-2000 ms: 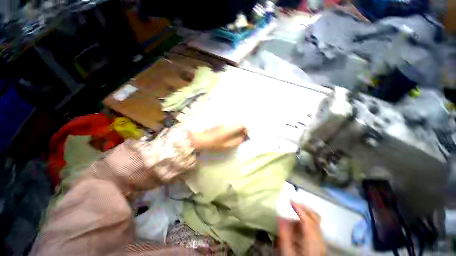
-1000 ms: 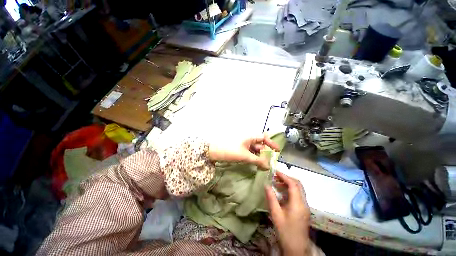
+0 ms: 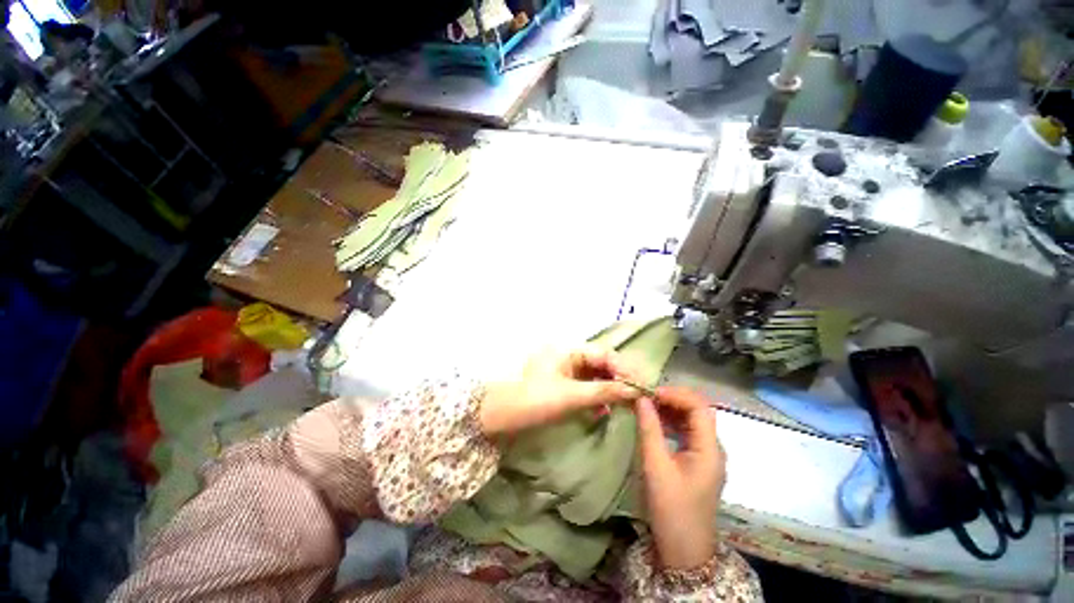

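Light green garment fabric [image 3: 565, 465] hangs bunched over the table's front edge, with one part running up to the machine's foot area. My left hand [image 3: 559, 389] pinches the fabric's edge from the left. My right hand [image 3: 683, 471] pinches the same edge from the right, its fingertips close to the left hand's. The pinched part is small and mostly hidden by the fingers. The off-white sewing machine head [image 3: 872, 236] stands to the right of and beyond my hands.
Green strips [image 3: 406, 212] lie on the brown board [image 3: 277, 253] at left. A folded green bundle [image 3: 789, 342] is right of the foot. A phone [image 3: 913, 436], light blue cloth [image 3: 863, 481] and black scissor handles [image 3: 995, 512] lie at right. A red bag [image 3: 177, 342] is at left.
My hands have come together at the fabric edge, the right hand now more upright. A pale strip seen between them a second ago no longer shows clearly.
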